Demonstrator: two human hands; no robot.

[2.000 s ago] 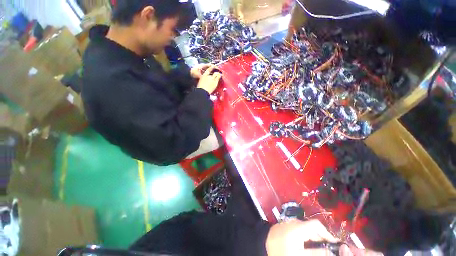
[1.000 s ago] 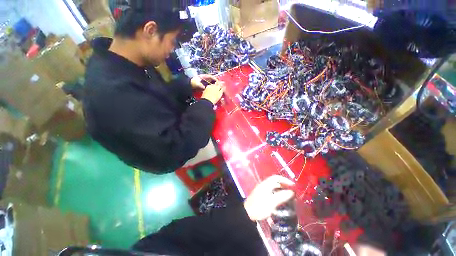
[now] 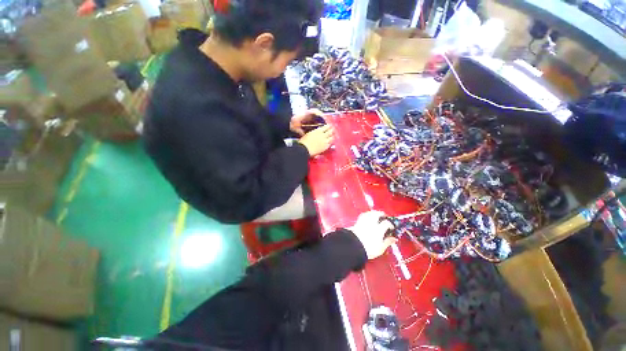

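Observation:
My left hand [image 3: 374,234], bare with a black sleeve, reaches to the near-left end of the heap of wired ring units [image 3: 439,182]. Its thumb and fingers close on a dark ring unit [image 3: 392,227] there; the fingertips are partly hidden. Overlapping shiny ring units [image 3: 382,322] lie at the near edge of the red tabletop [image 3: 336,192], cut off by the picture's bottom. Loose dark small parts [image 3: 480,305] lie in a pile at the lower right. My right hand is not in view.
A coworker in black [image 3: 219,130] sits at the left, hands at the table edge beside another ring heap [image 3: 340,81]. An open carton [image 3: 542,291] stands right of the dark pile. A white cable [image 3: 487,99] hangs above the big heap.
My left hand has moved away from the near row of ring units, up to the heap's near end. My right hand, partly visible at the bottom before, has left the picture. The view has shifted.

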